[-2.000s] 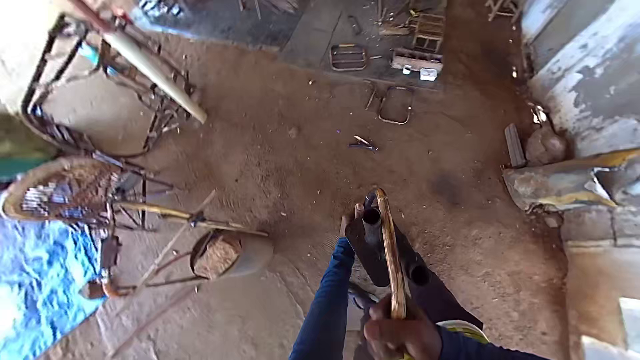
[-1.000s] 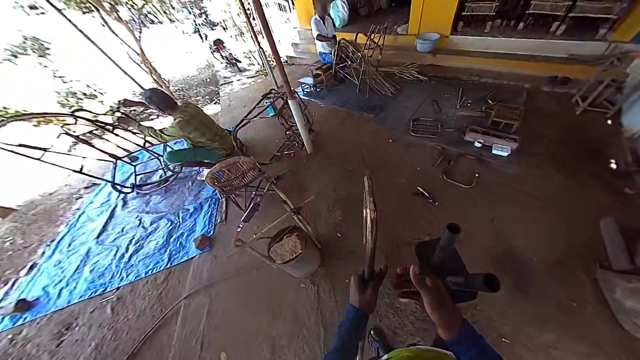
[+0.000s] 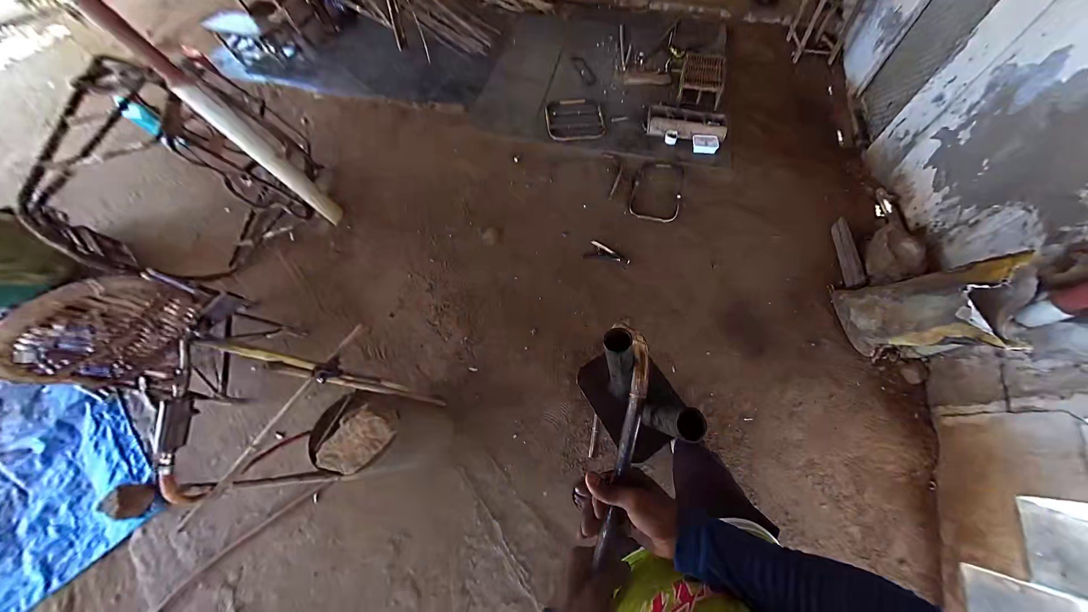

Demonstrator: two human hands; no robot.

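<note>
A bent cane pole [image 3: 631,416] runs from near my body up to a metal stand with two open pipe stubs [image 3: 671,420]. Its curved upper end lies against the upper stub. My right hand [image 3: 639,508], below the stand, is closed around the pole. Beside it, my left hand [image 3: 586,514] also grips the pole, partly hidden by shadow and the right hand. Behind the pole, the stand's dark flat plate [image 3: 602,393] shows. The pole's lowest part is hidden near my yellow-green garment.
A bucket holding a stone [image 3: 357,438], a round woven piece [image 3: 102,327] and a blue tarp [image 3: 59,484] are at left. A slanting post [image 3: 255,140] stands upper left. Ahead on the floor lie a tool [image 3: 606,252] and a bent frame [image 3: 656,192]. A peeling wall [image 3: 977,127] bounds the right.
One second ago my left hand held the pole apart from the stand and my right hand was at the stand. Now both hands are on the pole, against the stand. The view has swung downward.
</note>
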